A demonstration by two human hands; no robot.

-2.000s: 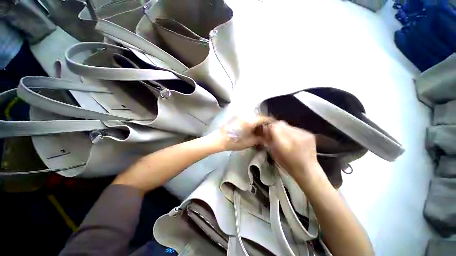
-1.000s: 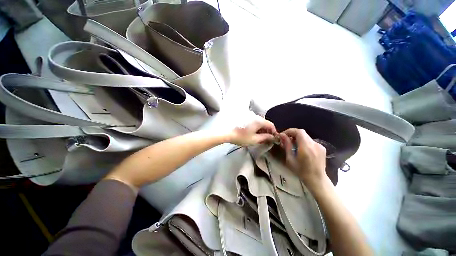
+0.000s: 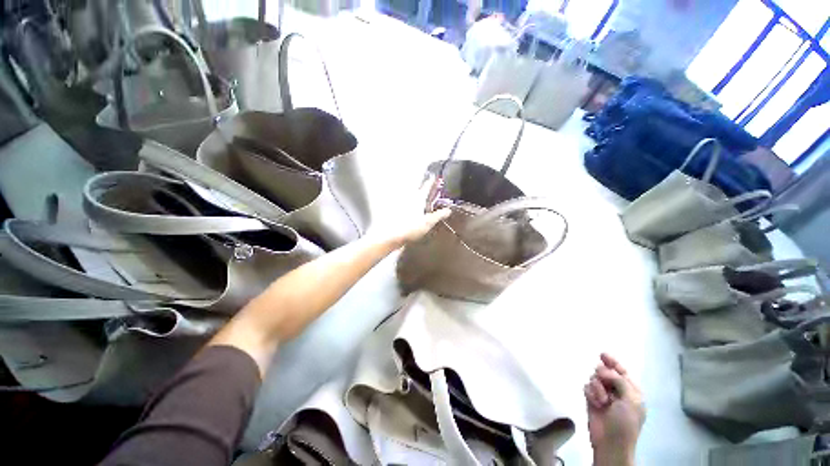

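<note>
A grey-beige tote bag (image 3: 455, 259) stands open at the centre of the table, its brown inside and two raised handles showing. My left hand (image 3: 426, 223) is at the left side of its mouth, by a small silver fitting; the fingers are pale and partly lost in glare, so their grip is unclear. My right hand (image 3: 614, 393) is raised off the bags at the lower right, its fingers curled; whether it holds something small is unclear. Another tote bag (image 3: 487, 364) lies in a group nearest me, its strap looped over its opening.
More tote bags (image 3: 337, 196) crowd the left side. A row of tote bags (image 3: 719, 296) lines the right edge. Dark blue bundles (image 3: 660, 136) are heaped at the far right, near tall windows (image 3: 769, 73). Pale bags (image 3: 528, 86) stand at the far end of the white table (image 3: 582, 264).
The view has lifted towards the far end. My hands have parted; the right has moved away to the lower right. The centre bag now stands upright, with my left hand at its mouth.
</note>
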